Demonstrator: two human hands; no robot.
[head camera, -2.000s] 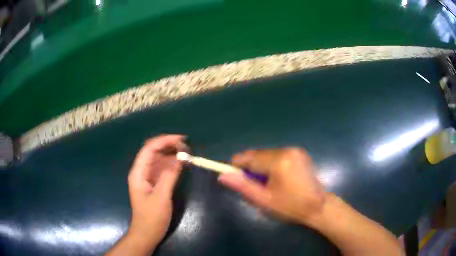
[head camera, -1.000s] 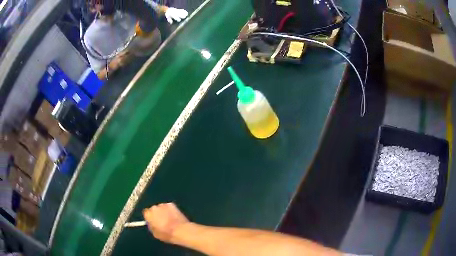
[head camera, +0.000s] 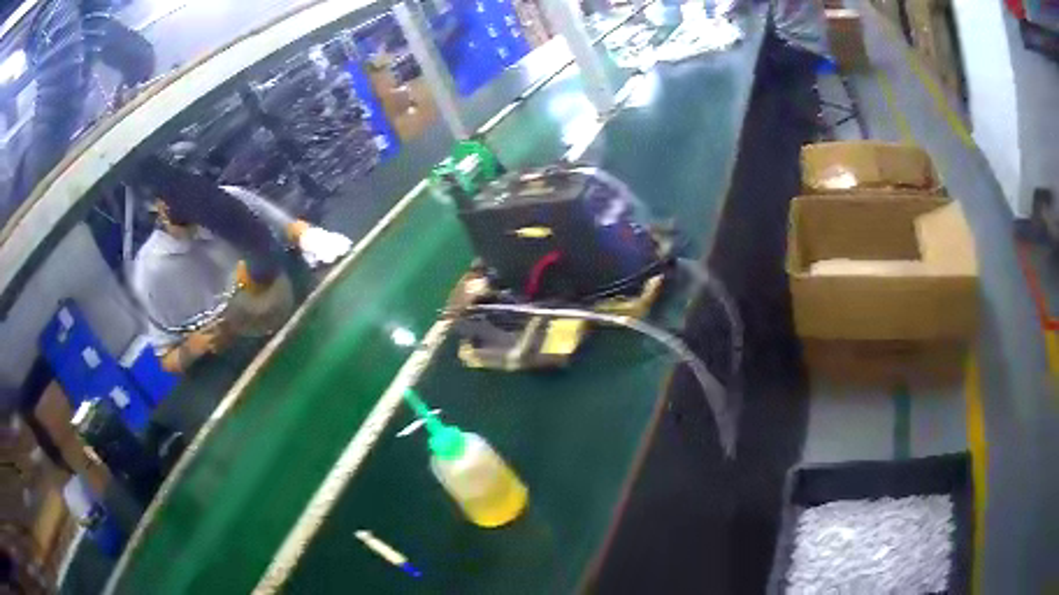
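Note:
A squeeze bottle (head camera: 476, 477) with yellow liquid and a green pointed nozzle lies or stands on the dark green bench (head camera: 581, 453), its nozzle towards the belt. A thin cream pen or small brush (head camera: 387, 552) with a blue end lies loose on the bench, left of and nearer than the bottle. A small white stick (head camera: 419, 423) lies by the nozzle. Neither of my hands is in the picture.
A dark machine (head camera: 540, 233) with a green reel and looping pale wires stands on the bench. The green belt (head camera: 337, 389) runs along the left, a person (head camera: 192, 273) beyond it. Cardboard boxes (head camera: 888, 302) and a black bin of silvery parts (head camera: 877, 540) are right.
The view has swung up and along the line. My right hand has left the picture. The pen or brush, held in that hand earlier, now lies on the bench.

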